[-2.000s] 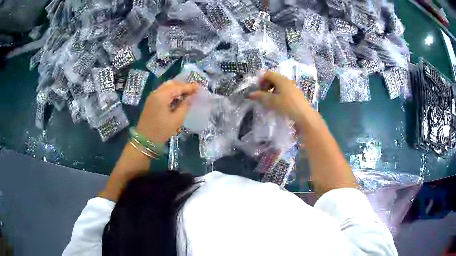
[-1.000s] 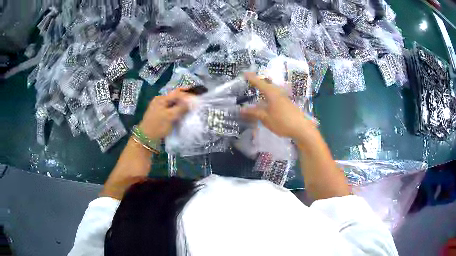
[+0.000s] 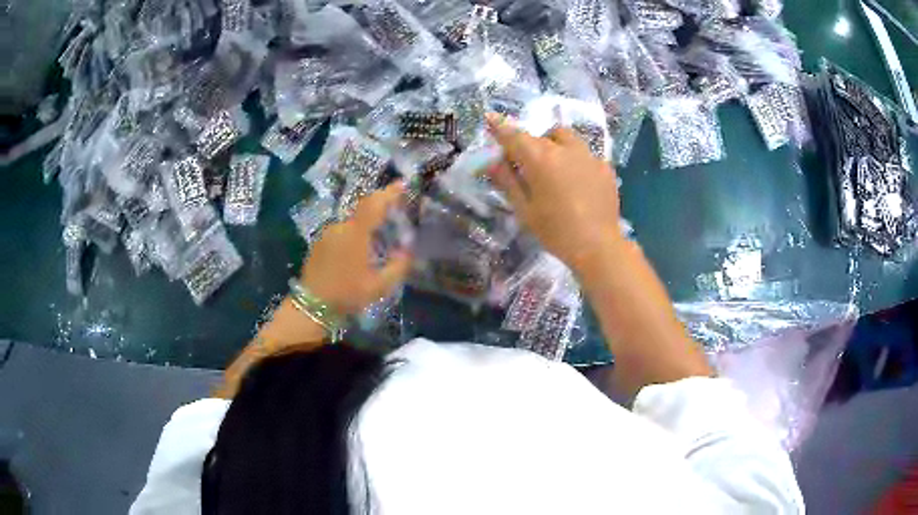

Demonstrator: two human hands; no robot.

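Note:
Small clear bags with dark modules (image 3: pixel 458 272) lie between my hands in front of me, partly blurred. My left hand (image 3: pixel 357 246) is over the near bags with its fingers apart; whether it holds a bag is unclear. My right hand (image 3: pixel 554 186) reaches over the bags at the middle, its fingertips near a dark module with gold spots (image 3: pixel 428 126). The fingertips are blurred, so its grip cannot be told. Bagged modules (image 3: pixel 544 307) also lie close to my body.
A heap of bagged modules (image 3: pixel 171 111) spreads across the back and left of the green table (image 3: pixel 695 216). A dark stack of modules (image 3: pixel 871 171) lies at far right. A large clear bag (image 3: pixel 780 352) hangs at the right table edge. Red shows at lower right.
The crinkled whitish bags held between my hands have left that spot. My left hand has opened and come forward. My right hand has moved up slightly, over the bags.

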